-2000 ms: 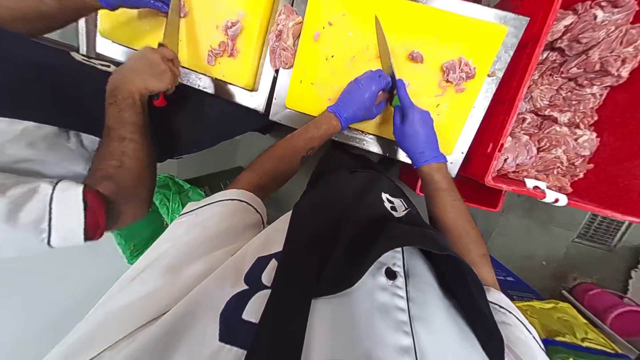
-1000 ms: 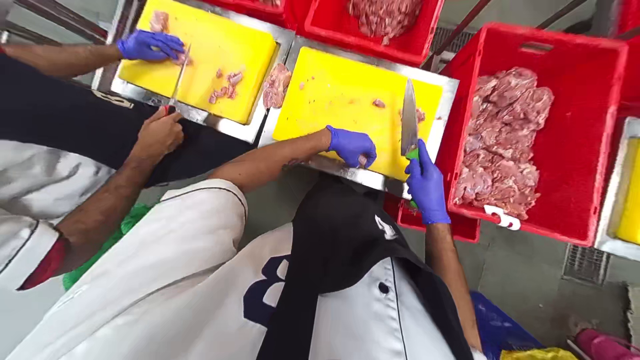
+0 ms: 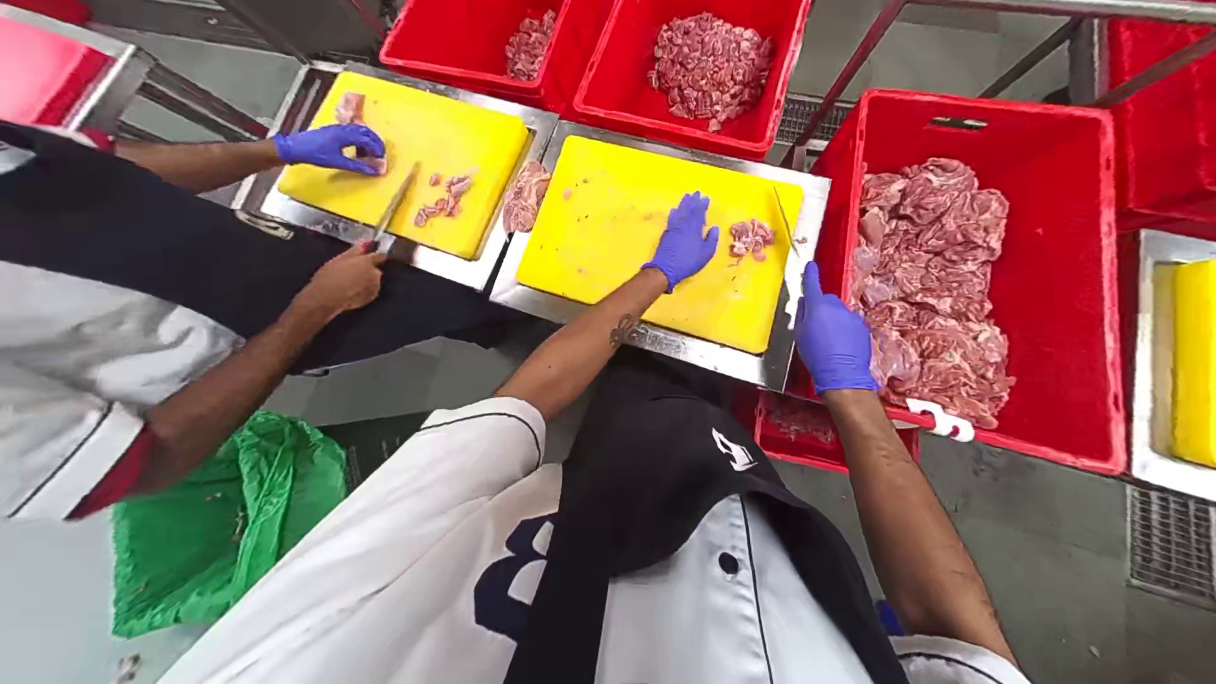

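Note:
My left hand (image 3: 686, 241), in a purple glove, lies with its fingers spread over the yellow cutting board (image 3: 608, 218), close to a small pile of cut raw meat (image 3: 750, 238). My right hand (image 3: 834, 332), gloved in purple too, is closed on the handle of a knife (image 3: 786, 218) at the board's right edge. The thin blade points up and away, seen nearly edge-on; the handle is mostly hidden by the hand. A larger piece of raw meat (image 3: 525, 196) rests at the left edge of my metal tray.
Right of my board stands a red crate (image 3: 1059, 285) holding a heap of raw meat (image 3: 940, 285). Another red crate (image 3: 693, 133) with cut pieces is beyond the board. At left a co-worker cuts meat on a yellow board (image 3: 446, 123) with a knife (image 3: 396, 202).
My left hand has moved right across the board toward the small meat pile, and its fingers have spread. My right hand with the knife has moved right to the board's edge. The view has shifted.

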